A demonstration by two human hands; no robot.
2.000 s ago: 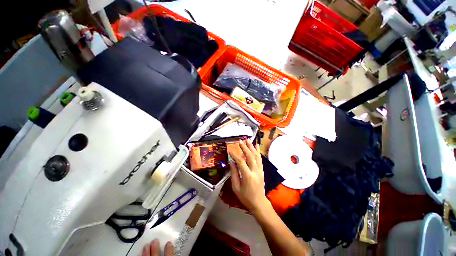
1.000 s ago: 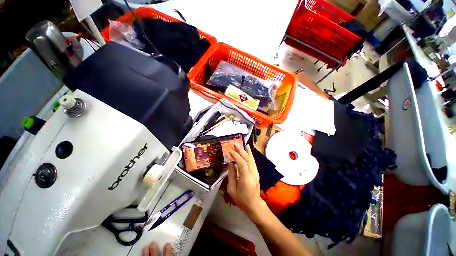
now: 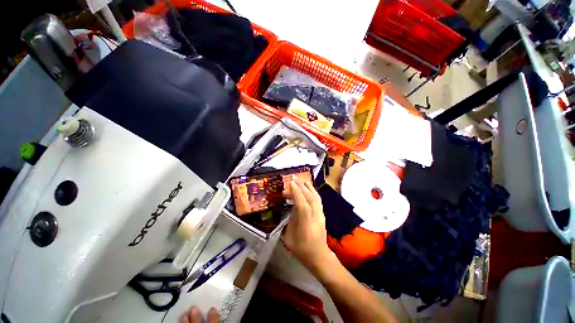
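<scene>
A mobile phone (image 3: 261,191) with a lit reddish-brown picture lies on a small white accessory tray (image 3: 247,228) of odds and ends. My right hand (image 3: 307,226) is over the phone's right end with fingertips at its screen, bent and not gripping it. My left hand (image 3: 200,315) is cut off by the bottom edge; only fingertips show on the machine bed, so its state is hidden. Black-handled scissors (image 3: 159,296) and a slim purple-blue tool (image 3: 217,264) lie on the bed between my left hand and the white sewing machine head (image 3: 120,208).
Orange baskets (image 3: 372,120) with bagged dark items and black cloth stand behind the tray. To the right are a white tape roll (image 3: 392,211), orange fabric (image 3: 359,248) and a heap of dark cut pieces (image 3: 419,252). A red basket (image 3: 410,39) stands further back.
The picture on the phone screen has changed. My right hand stays at the phone's right end, its fingers slightly shifted. The camera view has shifted a little.
</scene>
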